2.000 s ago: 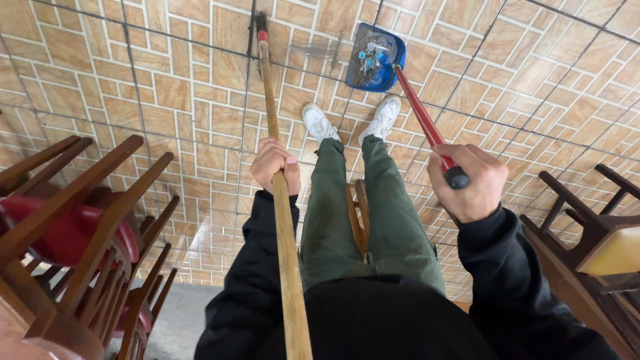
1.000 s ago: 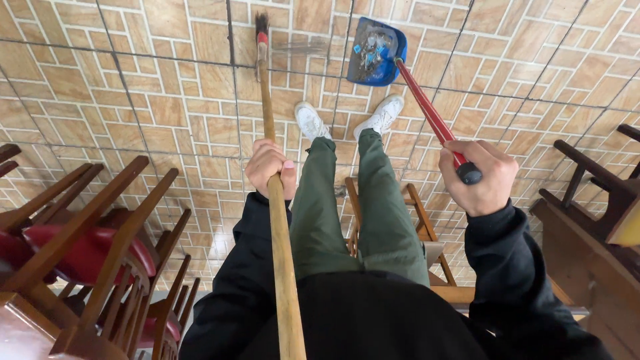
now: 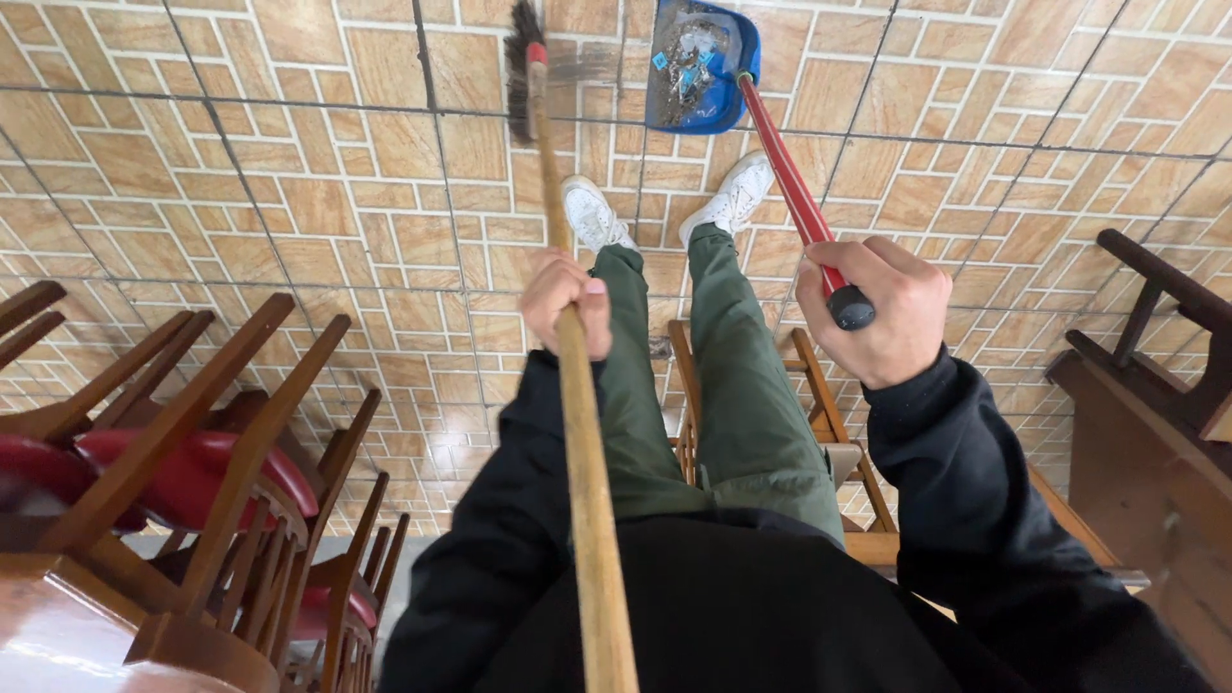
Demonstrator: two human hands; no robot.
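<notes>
My left hand [image 3: 566,303] is closed around the wooden handle of a broom [image 3: 585,433], whose dark bristles rest on the tiled floor at the top. In my right hand [image 3: 878,308] is the black-tipped red handle of a long-handled dustpan [image 3: 727,101]. The blue pan lies on the floor to the right of the broom head, apart from it. Grey dirt and light blue scraps [image 3: 688,72] lie in the pan. A dark smear [image 3: 582,63] marks the tiles between broom head and pan.
Upturned wooden chairs [image 3: 231,462] with red seats crowd the lower left, by a glossy table edge [image 3: 77,616]. Another wooden chair [image 3: 871,544] stands behind my legs. Dark brown wooden furniture [image 3: 1136,462] is at the right. My white shoes [image 3: 592,217] stand just below the broom head and pan.
The broom head has turned and now shows its bristles more broadside, a little to the left of the smear. Both hands keep their holds, and the dustpan stays right of the broom.
</notes>
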